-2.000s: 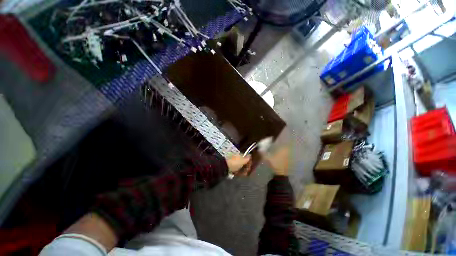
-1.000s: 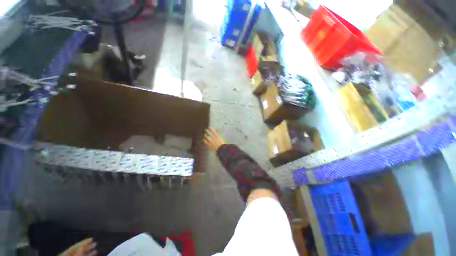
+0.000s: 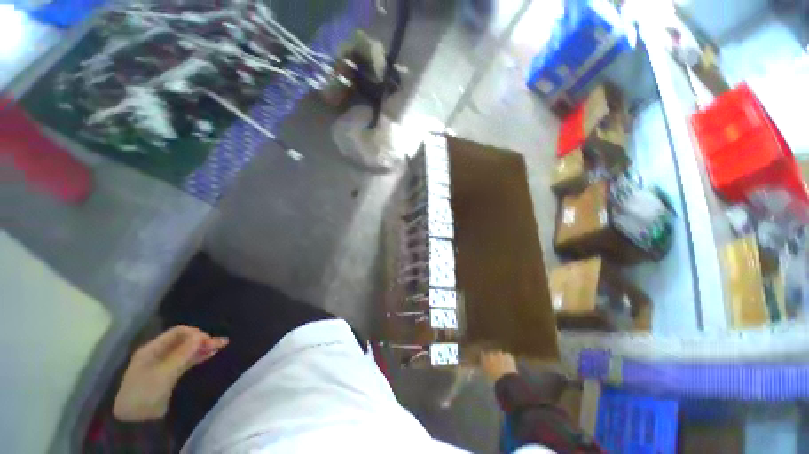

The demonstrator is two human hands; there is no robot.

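The open brown cardboard carton (image 3: pixel 501 257) stands on the floor in front of me, to the right of my lap. A white marked strip (image 3: pixel 441 248) runs along its left edge, with thin wires hanging outside. My right hand (image 3: pixel 498 363) is at the carton's near edge, its fingers on or at the rim; whether it grips is hard to tell. My left hand (image 3: pixel 173 359) is over my dark-clothed lap with its fingers curled together; I cannot tell if something small is between the fingertips.
A pile of white cables (image 3: pixel 168 89) lies on the green mat at upper left. A red bottle (image 3: pixel 40 155) lies on the grey bench at the left. Smaller cartons (image 3: pixel 581 217), a blue crate (image 3: pixel 581 53) and a red crate (image 3: pixel 745 146) are at the right. A blue crate (image 3: pixel 634 421) is lower right.
The view has turned. The carton now stands lengthwise away from me, further from the bench. My right hand has come to its near edge. My left hand shows more fully, fingers drawn together.
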